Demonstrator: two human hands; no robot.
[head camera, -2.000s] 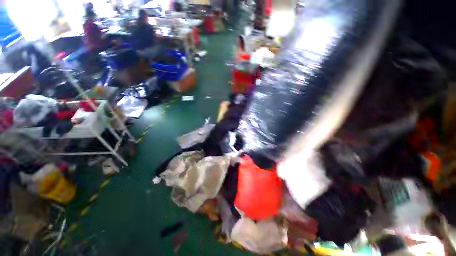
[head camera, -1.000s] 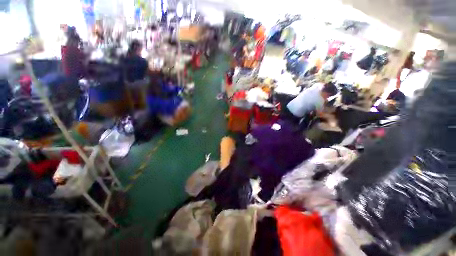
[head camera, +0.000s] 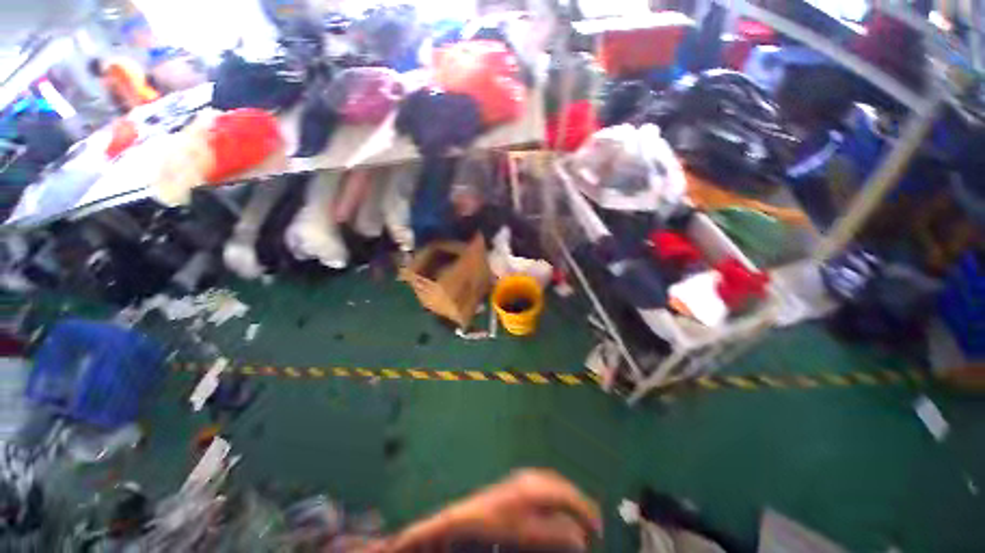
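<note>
My left hand (head camera: 529, 506) is blurred at the bottom middle of the view, bare, with its fingers curled downward. I cannot tell whether it holds anything. My right hand is not in view. Pale cloth or paper pieces (head camera: 675, 537) lie on the floor just right of the hand, cut off by the bottom edge. Beyond the hand is green floor (head camera: 464, 427) with yellow-black tape (head camera: 486, 376) across it.
A yellow bucket (head camera: 518, 306) and an open cardboard box (head camera: 451, 279) stand past the tape. A white-framed table (head camera: 769, 315) holds red and white pieces. A long table (head camera: 356, 149) carries cloth heaps. A blue crate (head camera: 92, 371) is at left, with scraps near it.
The view has swung left from the aisle to the tables and tape. The red bag and large black plastic wrap have left the picture. A hand has come in at the bottom.
</note>
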